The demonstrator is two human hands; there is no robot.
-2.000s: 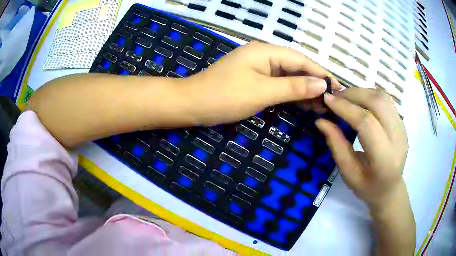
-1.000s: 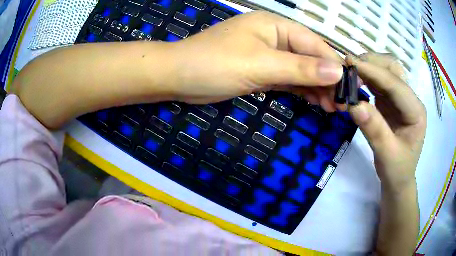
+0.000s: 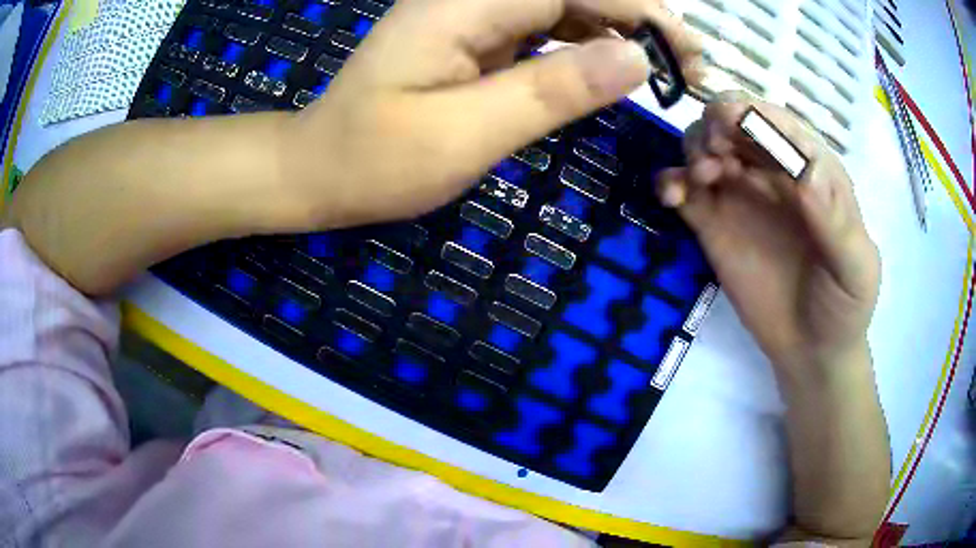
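My left hand [image 3: 471, 118] reaches over the blue-black tray [image 3: 428, 305] and pinches a small black frame [image 3: 661, 71] between thumb and finger at the upper middle. My right hand [image 3: 787, 236] is to its right, palm partly up, and holds a small strip with a white face and dark edge [image 3: 773, 143] at its fingers. The two pieces are apart. The tray holds rows of shiny-rimmed, pill-shaped parts, with bright blue pockets at its right end. My left forearm hides part of the tray.
The white slotted tray [image 3: 797, 66] lies beyond my hands. A dotted white sheet [image 3: 112, 64] is at the upper left. Thin metal tweezers [image 3: 913, 150] lie at the right. Yellow tape [image 3: 268, 405] runs along the near bench edge, and white labels [image 3: 671, 363] mark the tray's right edge.
The dark pieces that were close together between my hands are now apart. My left hand has moved up and left with the frame. A white-faced strip now shows in my right hand.
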